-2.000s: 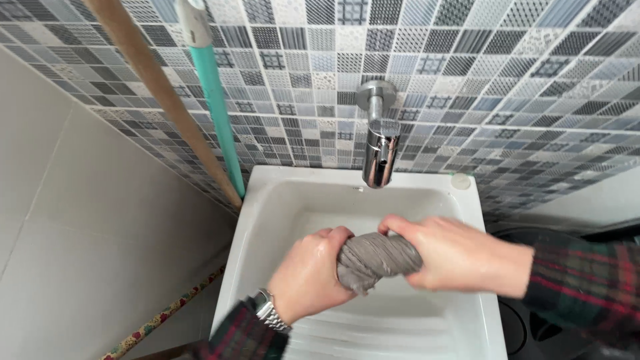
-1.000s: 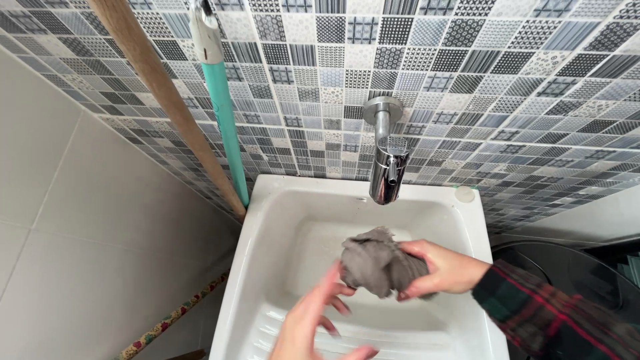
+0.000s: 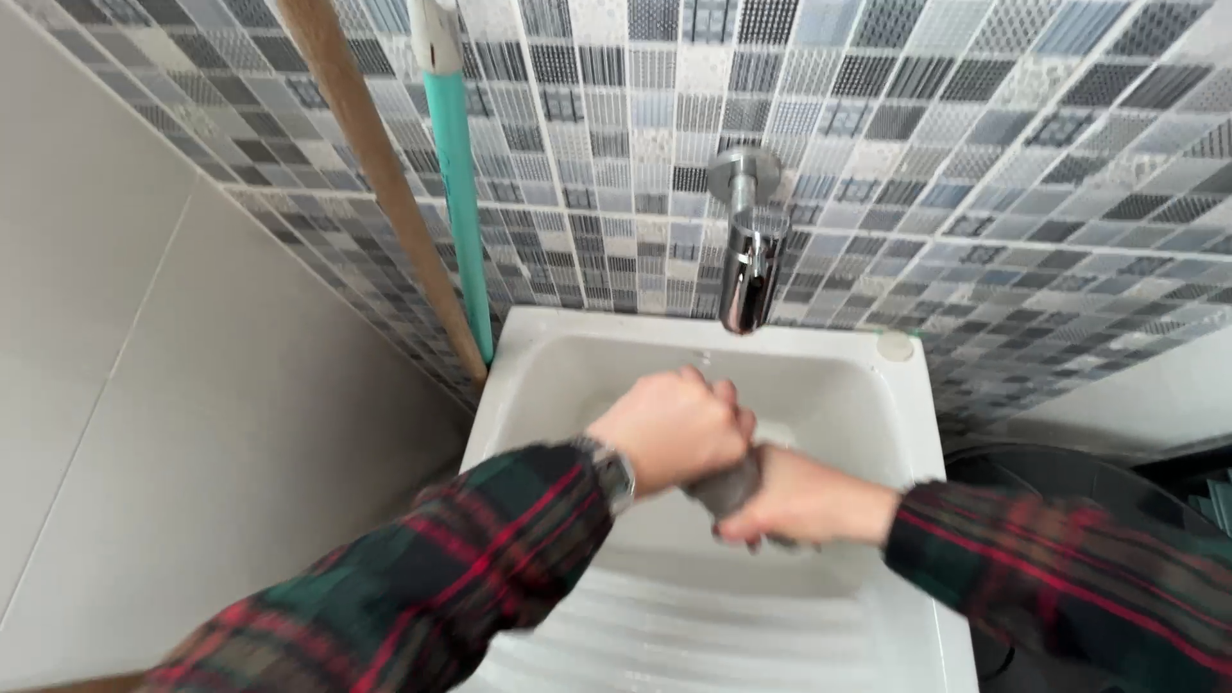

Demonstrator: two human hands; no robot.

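Note:
A grey wet-looking cloth [image 3: 727, 486] is bunched between my two hands over a white laundry sink [image 3: 539, 337] with a ribbed washboard slope. My left hand [image 3: 674, 428], with a metal watch at the wrist, grips its upper left end, knuckles up. My right hand [image 3: 799, 496] closes round the lower right part, fingers pointing left. Most of the cloth is hidden by the hands, which are slightly blurred. Above and behind them a chrome tap [image 3: 753, 274] sticks out from the wall; no stream of water shows under it.
Left of the sink a wooden pole [image 3: 375, 164] and a turquoise handle [image 3: 457, 183] lean on the patterned tile wall. A round whitish cap [image 3: 895, 346] sits at the sink's back right corner. A dark round object [image 3: 1059, 491] stands right of the sink.
My left hand, apart from the cloth with spread fingers one second ago, has closed on it. The cloth, loosely bunched then, is now squeezed between both hands.

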